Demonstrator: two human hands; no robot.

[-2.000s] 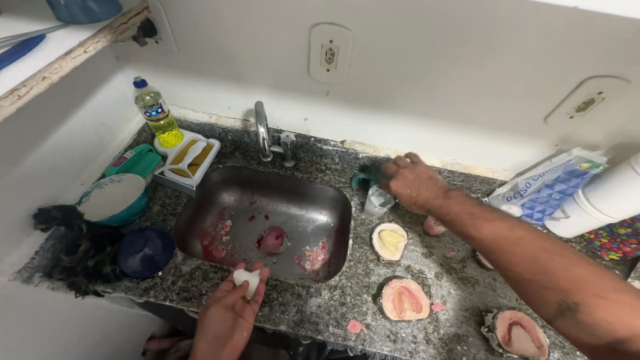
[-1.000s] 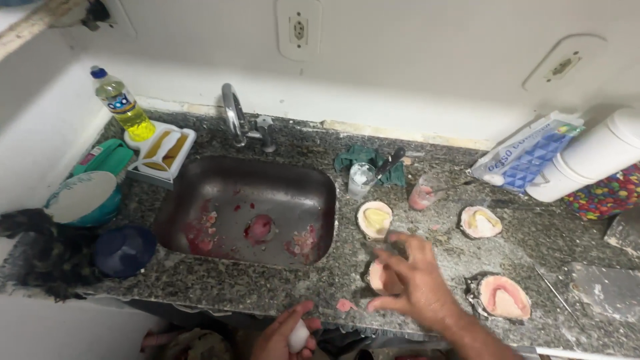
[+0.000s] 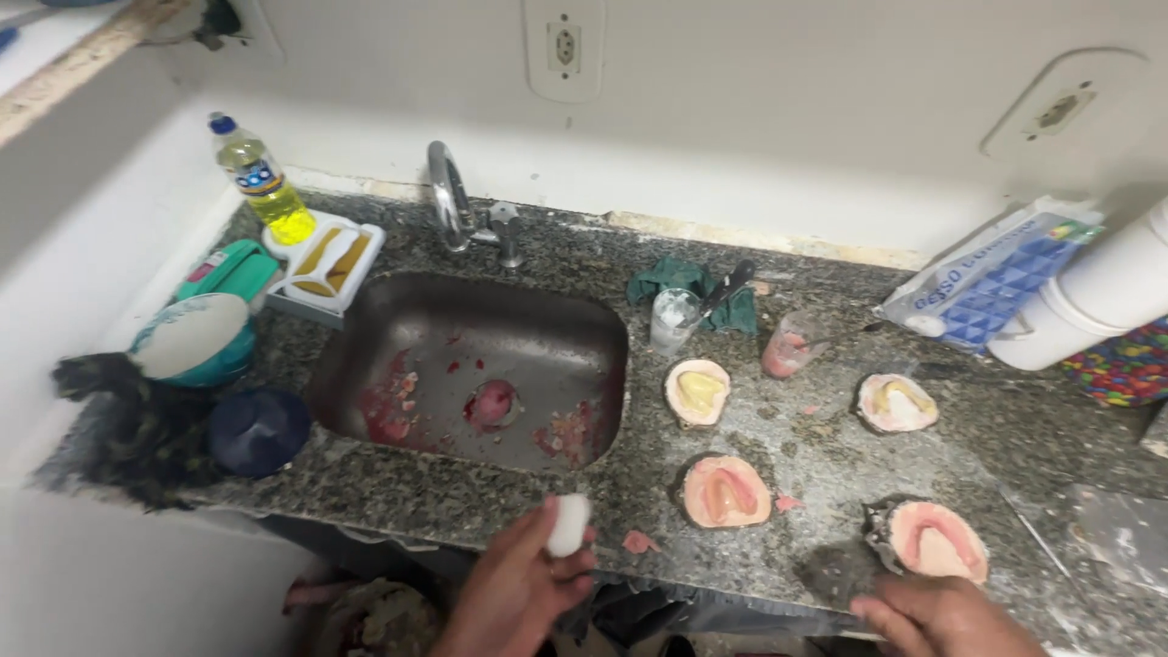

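Note:
My left hand (image 3: 534,566) holds a small white rounded piece (image 3: 569,526) between thumb and fingers at the counter's front edge. At the lower right, my right hand (image 3: 940,611) is by a dark blurred thing (image 3: 835,575); whether it holds this I cannot tell. Just above that hand lies a dental cast with a pink horseshoe ridge (image 3: 940,540). Another pink cast (image 3: 725,493) lies between the hands. Behind are two casts with yellowish arches, one near the sink (image 3: 698,392) and one farther right (image 3: 897,402). Pink scraps (image 3: 639,542) lie near my left hand.
A dark sink (image 3: 438,319) with red residue is at left, below a chrome faucet (image 3: 449,196). Behind the casts stand a clear cup of white material (image 3: 673,321) and a cup of pink material (image 3: 787,349). Bowls (image 3: 260,432), a soap bottle (image 3: 265,187) and a white bucket (image 3: 1054,319) flank them.
My right hand has moved from the cups to the front pink cast, then right to the counter's front edge. My left hand still holds the white piece.

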